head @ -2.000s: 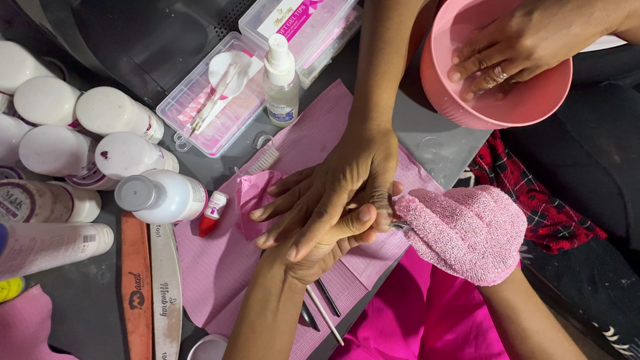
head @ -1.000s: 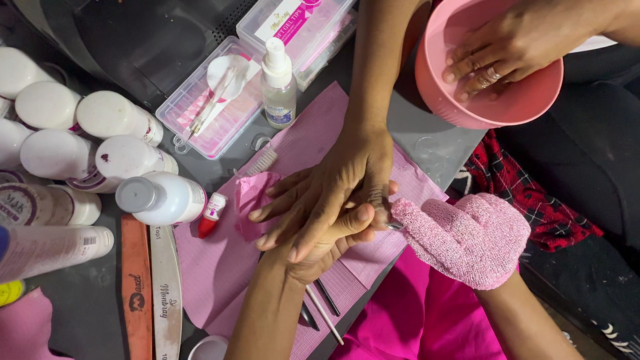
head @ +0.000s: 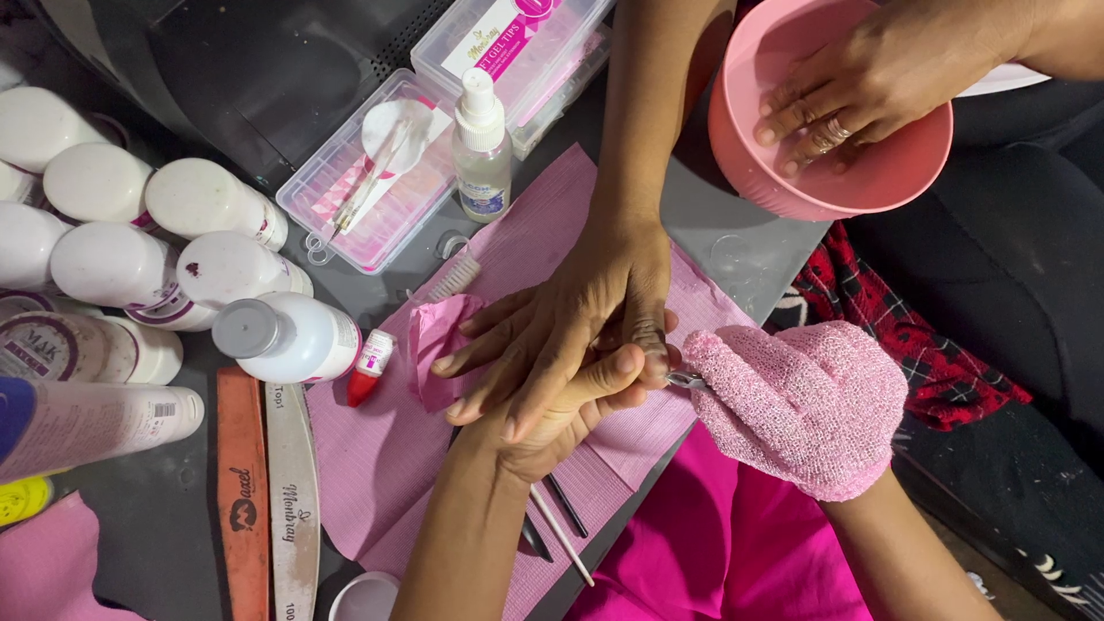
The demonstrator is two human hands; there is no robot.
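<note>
My left hand [head: 569,405] lies palm up under another person's hand [head: 595,302] and holds it near the thumb. Inside a pink textured exfoliating mitt [head: 793,397], my right hand holds a small metal tool, probably a cuticle nipper [head: 687,379], whose tip touches that person's thumb by the nail. The mitt hides my right fingers and most of the tool. Both hands are above a pink paper towel [head: 371,483]. The person's other hand [head: 854,95], with a ring, rests in a pink plastic bowl [head: 724,147].
White-capped bottles [head: 95,181] and a grey-capped bottle [head: 293,336] crowd the left. Nail files [head: 244,517] lie nearby. A spray bottle [head: 483,164] stands beside a clear case of nail tips [head: 388,233]. A nail brush [head: 455,278], a red-tipped small bottle [head: 373,366] and a thin stick [head: 561,535] lie around the hands.
</note>
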